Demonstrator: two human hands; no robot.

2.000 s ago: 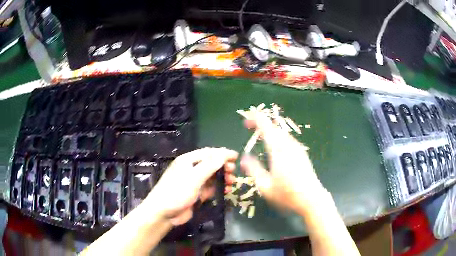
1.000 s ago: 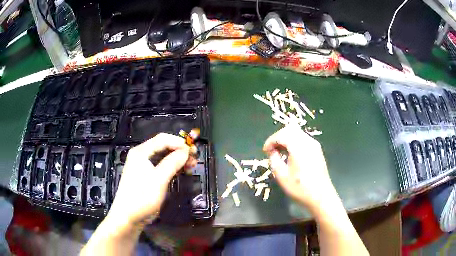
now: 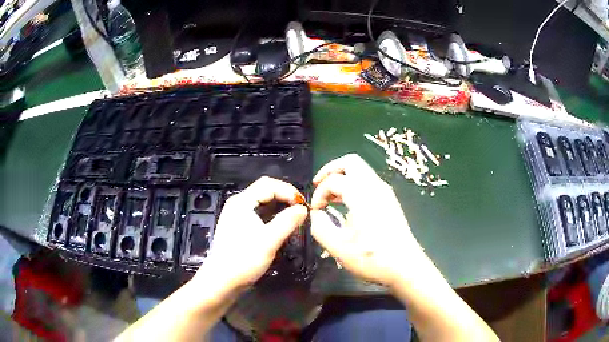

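Observation:
My left hand point(image 3: 257, 227) is over the black tray's right part, thumb and forefinger pinching a small orange-brown piece point(image 3: 301, 200). My right hand point(image 3: 357, 217) is beside it, fingertips meeting the left ones at the tray's right edge. Whether the right fingers hold something is hidden. The black blister tray point(image 3: 193, 179) lies at left, with pockets partly covered by my left hand. A pile of small pale strips point(image 3: 409, 159) lies on the green mat beyond my right hand. The nearer pale pieces are mostly hidden under my right hand; a few show beside it.
A clear tray point(image 3: 551, 187) with black oval units is at the right edge. Behind the mat are a white and red-orange ledge point(image 3: 427, 95), white-grey scanners point(image 3: 392, 52) with cables, a black mouse point(image 3: 272, 60) and a clear bottle point(image 3: 122, 33). Red stools point(image 3: 43, 297) show below.
My right hand has moved left from the nearer pale pile to meet my left hand. The left hand still holds the orange-brown piece. The view has shifted, so the bench sits further right.

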